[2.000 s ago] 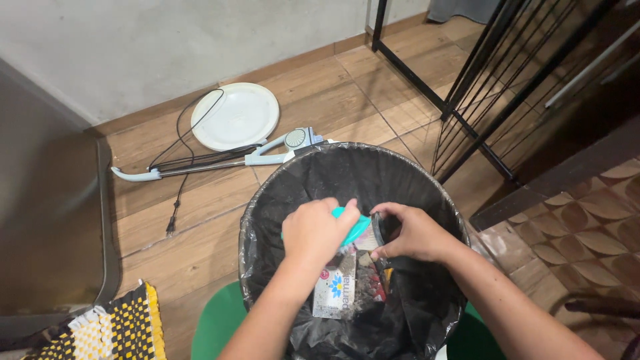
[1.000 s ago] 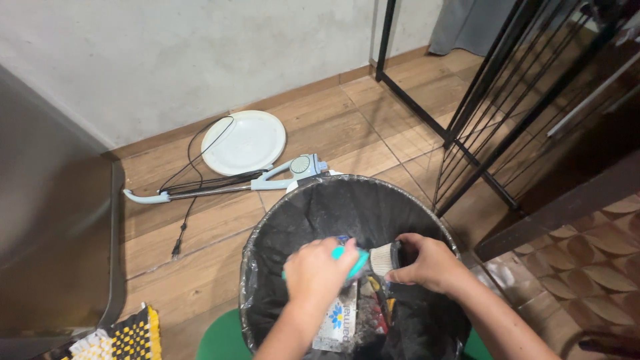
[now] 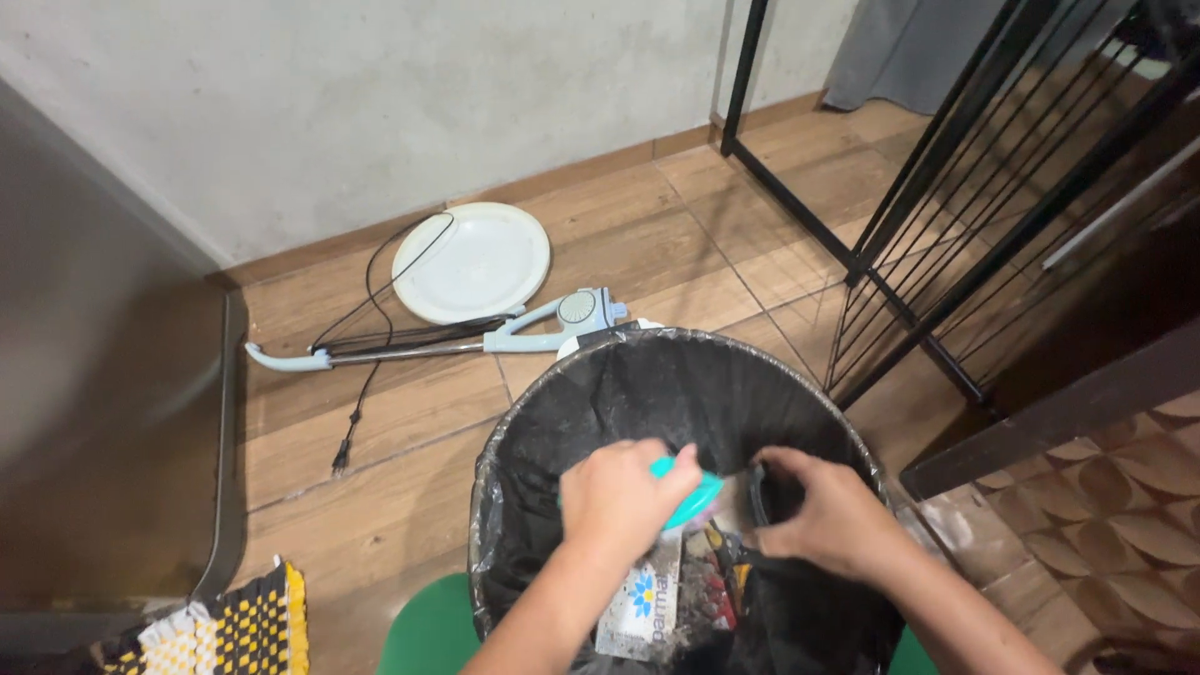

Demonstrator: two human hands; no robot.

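Note:
My left hand (image 3: 623, 497) grips a teal plastic object (image 3: 686, 492), perhaps a brush handle, inside the mouth of a bin lined with a black plastic bag (image 3: 647, 375). To its right, my right hand (image 3: 830, 511) holds a dark-rimmed round part (image 3: 767, 497), blurred and tilted toward the left hand; its full shape is hidden. Below both hands lie a white Parmalat carton (image 3: 637, 605), grey dust and debris (image 3: 689, 595), and red wrappers (image 3: 720, 600).
A corded pale blue upright vacuum cleaner (image 3: 562, 319) lies beyond the bin beside a white round lid or plate (image 3: 473, 262). A black metal rack (image 3: 900, 314) stands right, a metallic appliance (image 3: 112, 375) left. A woven mat (image 3: 248, 623) and green object (image 3: 431, 628) are below.
The teal object has stayed in my left hand throughout. The round part in my right hand has turned, its dark rim now showing more, and it sits a little farther from the left hand.

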